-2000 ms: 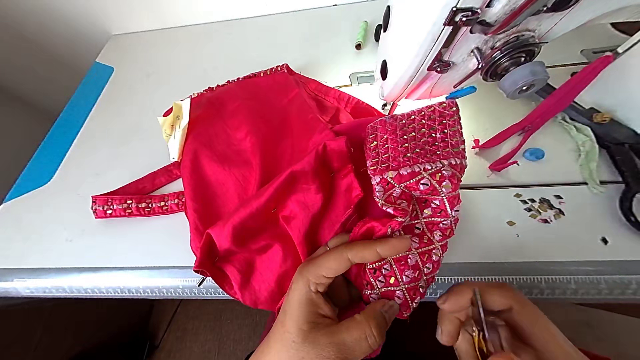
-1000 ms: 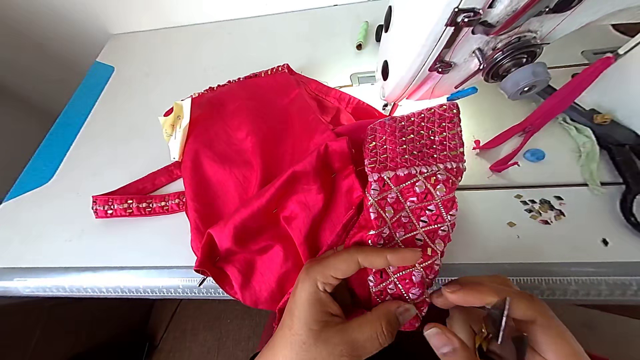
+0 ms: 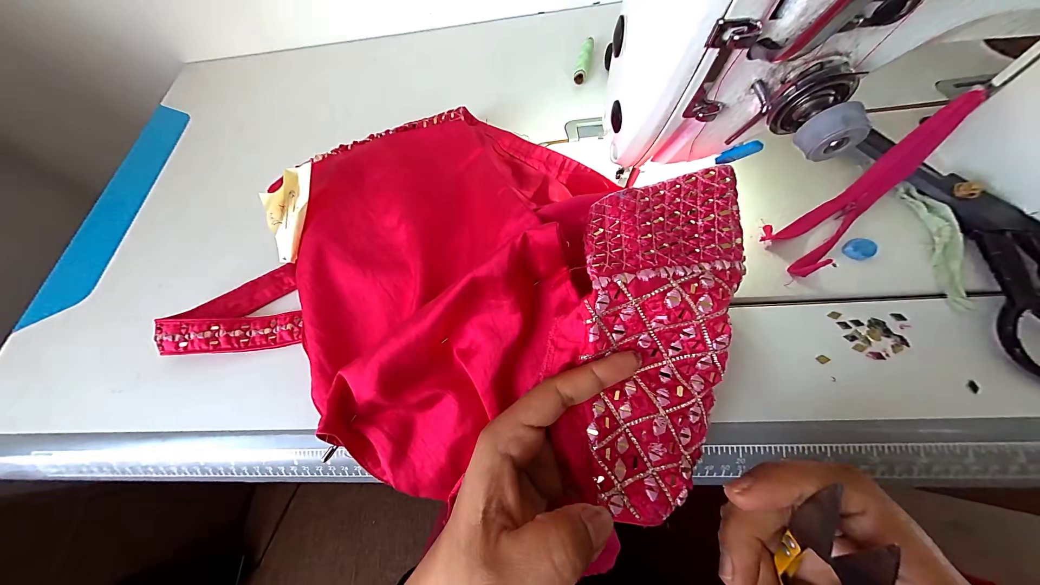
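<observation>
A red satin garment [image 3: 406, 244] lies over the table, with a beaded, crisscrossed section [image 3: 662, 366] at its right side. My left hand [image 3: 540, 471] holds that section near its lower edge, the index finger laid on the beadwork and the thumb at the fabric below. Just right of it, past the table's front edge, my right hand [image 3: 812, 520] is curled around a small tool with dark, blade-like ends [image 3: 816, 520] and a yellow part; its kind is unclear. A narrow beaded band [image 3: 227, 333] sticks out left of the garment, and a cream paper tag [image 3: 288, 211] is at its left edge.
A white sewing machine [image 3: 666, 89] stands at the back right. Black-handled scissors [image 3: 1007, 268], a pink fabric strip [image 3: 886, 179], small diamond-shaped pieces [image 3: 877, 337], a blue disc [image 3: 860, 249] and a green thread spool [image 3: 583, 61] lie about. A ruler scale [image 3: 812, 455] runs along the front edge.
My right hand was at the lower edge of the beadwork one second ago and has moved off to the right. My left hand still holds the beaded section.
</observation>
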